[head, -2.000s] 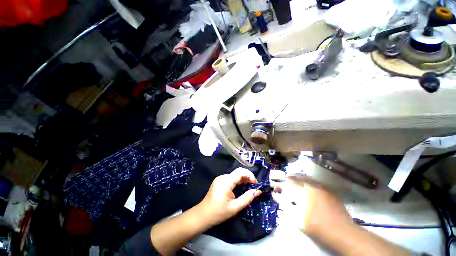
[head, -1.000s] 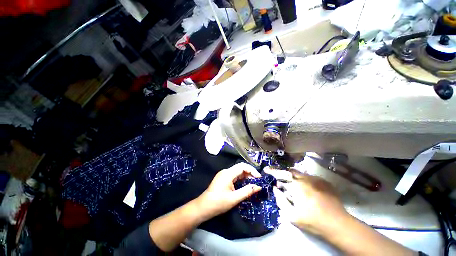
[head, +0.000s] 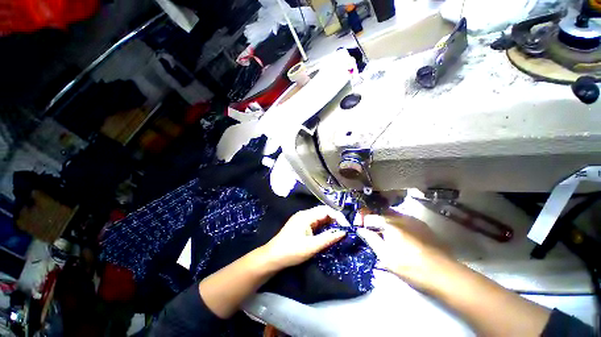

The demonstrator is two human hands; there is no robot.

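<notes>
Navy tweed fabric point(head: 352, 263) with white-blue flecks lies with black fabric point(head: 290, 280) on the machine table. My left hand point(head: 303, 237) pinches the fabric edge from the left, just in front of the needle area. My right hand point(head: 395, 243) holds the same edge from the right, fingertips close to the left ones. The presser foot point(head: 344, 199) of the off-white sewing machine point(head: 461, 138) is just beyond my fingertips. The exact needle point is too small to tell.
A reddish-brown slim tool point(head: 478, 222) lies behind the needle. A wide white tape roll point(head: 306, 99) sits at the head's left end. A white marked strip point(head: 557, 207) hangs at the right. More tweed point(head: 155, 227) spreads left. White scraps point(head: 484, 13) lie behind the machine.
Both hands stay at the fabric edge and have moved slightly closer to the presser foot. The tweed between them has shifted and bunched differently. The camera view has moved slightly.
</notes>
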